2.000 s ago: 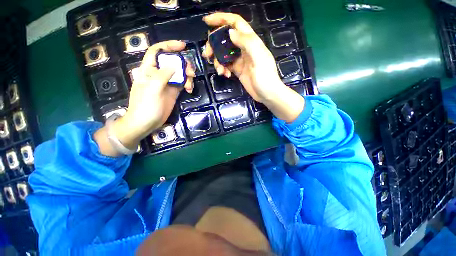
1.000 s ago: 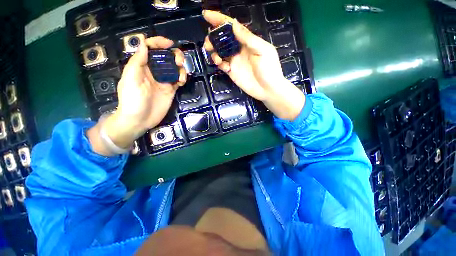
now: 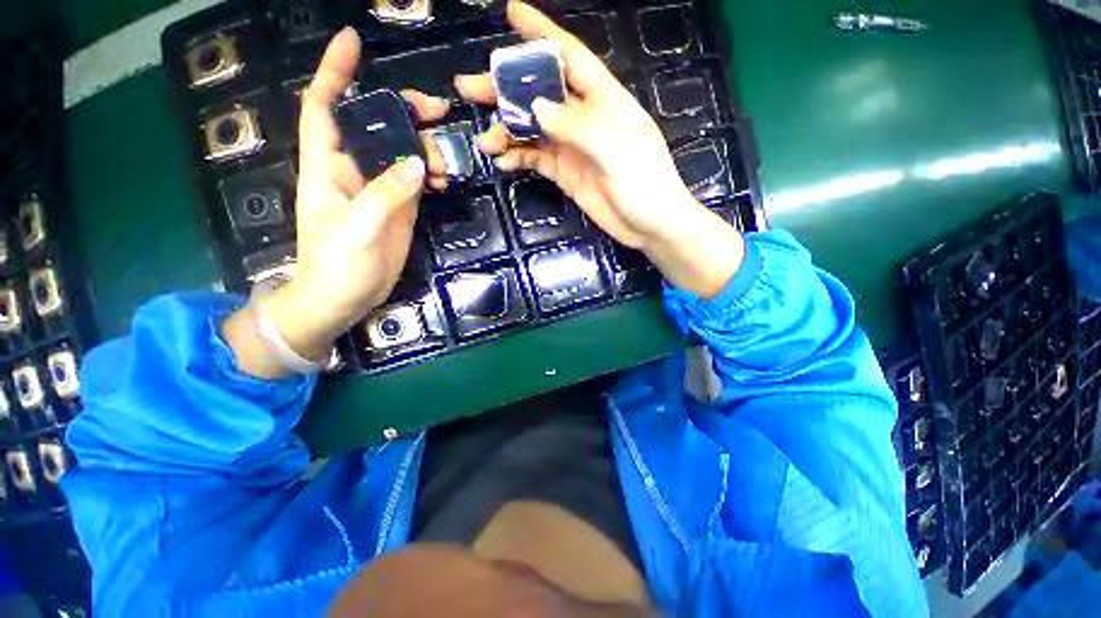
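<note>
My left hand [image 3: 362,217] holds a watch body [image 3: 379,130] face up over the tray, its screen dark with small text and a green and red mark. My left thumb touches its lower right corner. My right hand [image 3: 604,151] holds another watch body [image 3: 528,87], its screen dark with a small text line and a pale edge. My right thumb rests on its lower part. Below both hands lies the black component tray [image 3: 453,351]. Some pockets show gold backs with dark round centres, like the watch back [image 3: 229,133]; others show glossy black squares. My hands hide some pockets.
The green bench [image 3: 833,121] surrounds the tray. A thin silvery stick [image 3: 881,22] lies at the upper right. A side tray with pale backs [image 3: 46,290] is at the left. A tilted black tray [image 3: 1008,386] stands at the right, over another tray's edge.
The left watch's screen went from white to dark with text, and my left thumb moved onto its corner. The right watch moved slightly up and left, and its screen now has a pale edge.
</note>
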